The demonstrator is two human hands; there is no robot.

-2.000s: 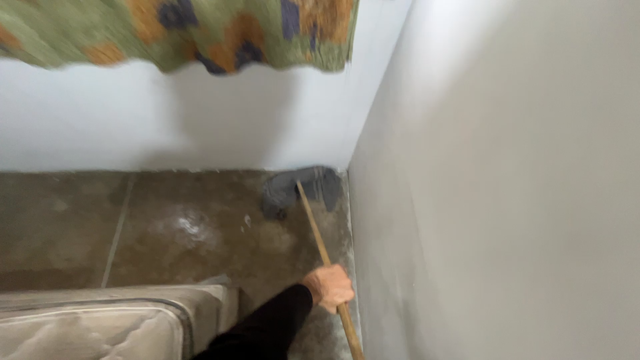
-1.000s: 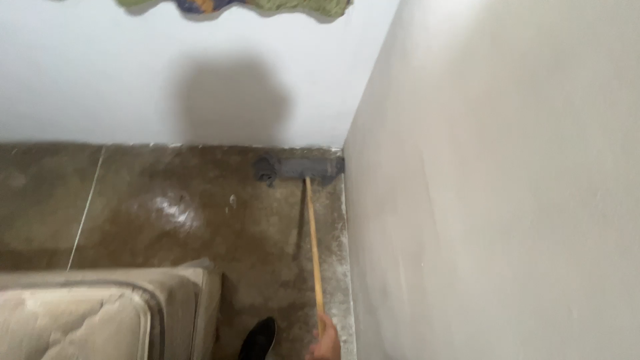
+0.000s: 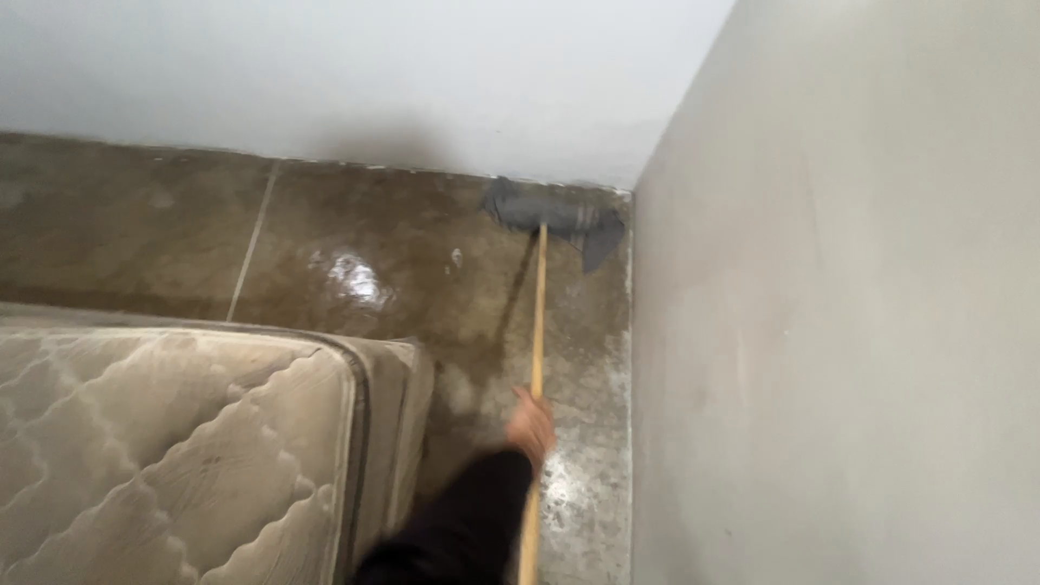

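My left hand (image 3: 531, 426) is closed around the light wooden pole (image 3: 539, 317) of a floor mop or squeegee, with a black sleeve behind it. The pole runs up from the bottom edge to a head wrapped in dark grey cloth (image 3: 536, 209). That cloth lies on the wet-looking floor along the foot of the back wall, close to the right corner, and one flap of it hangs toward me. The lower pole passes out of view at the bottom. My right hand is not in view.
A quilted beige mattress (image 3: 203, 455) fills the lower left, its side facing the strip of concrete floor (image 3: 585, 357) where the pole is. The grey side wall (image 3: 837, 325) rises on the right and meets the pale back wall (image 3: 390, 73) at the corner.
The cloth-covered head stays near the corner, but its cloth has shifted and a flap now hangs at its right end. A patterned curtain and a dark shoe seen earlier are out of view.
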